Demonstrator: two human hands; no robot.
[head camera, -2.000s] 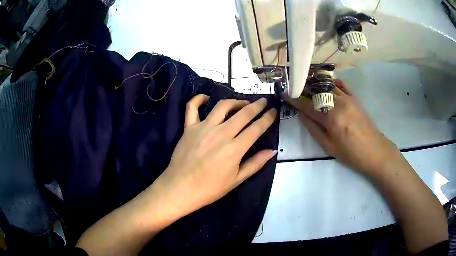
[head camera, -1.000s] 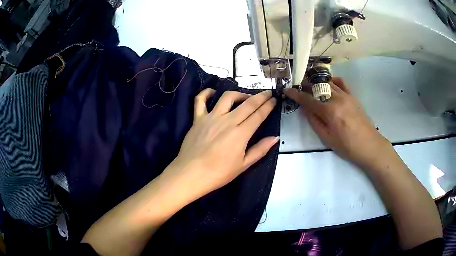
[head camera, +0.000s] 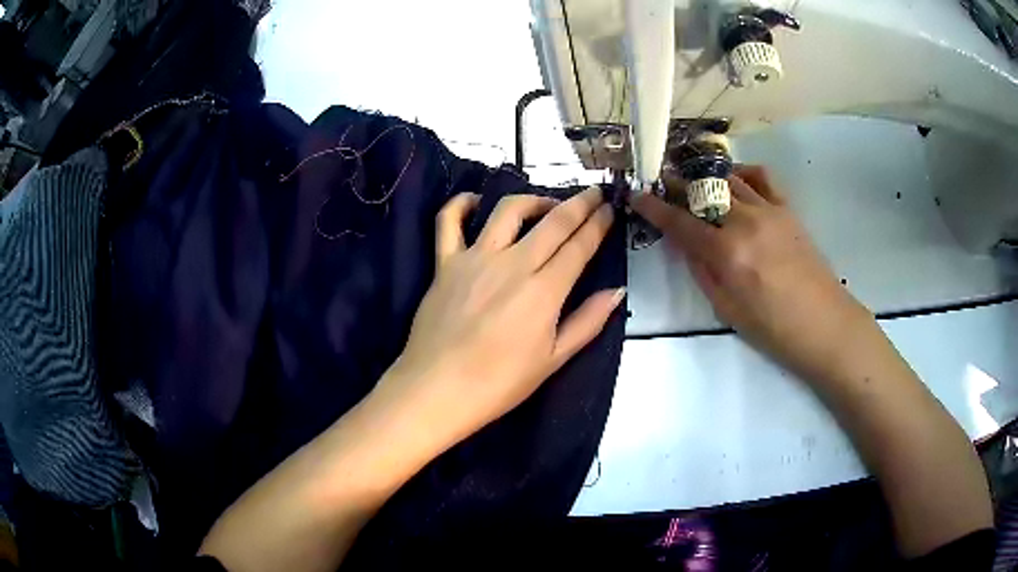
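The dark navy denim garment (head camera: 357, 279) lies left of the needle, its right edge under the presser foot (head camera: 621, 192) area of the cream sewing machine head (head camera: 653, 89). My left hand (head camera: 502, 291) lies flat on the cloth, fingers spread, fingertips near the foot and thumb at the cloth edge. My right hand (head camera: 759, 251) is right of the foot, its index fingertip at the cloth edge; its other fingers are partly hidden behind a thread tension knob (head camera: 709, 196). Whether it pinches the cloth cannot be told. The needle plate (head camera: 644, 235) shows partly below the fingertip.
A pale grey-blue lined cloth part (head camera: 56, 324) lies at far left. Orange-gold thread tails (head camera: 363, 168) curl on the dark cloth. A bent wire guide (head camera: 521, 129) stands left of the head. The white machine bed (head camera: 860, 212) and table (head camera: 737, 425) extend right.
The view shifts slightly. Since two seconds ago, both hands and the cloth edge remain at the foot, with little clear movement relative to the machine.
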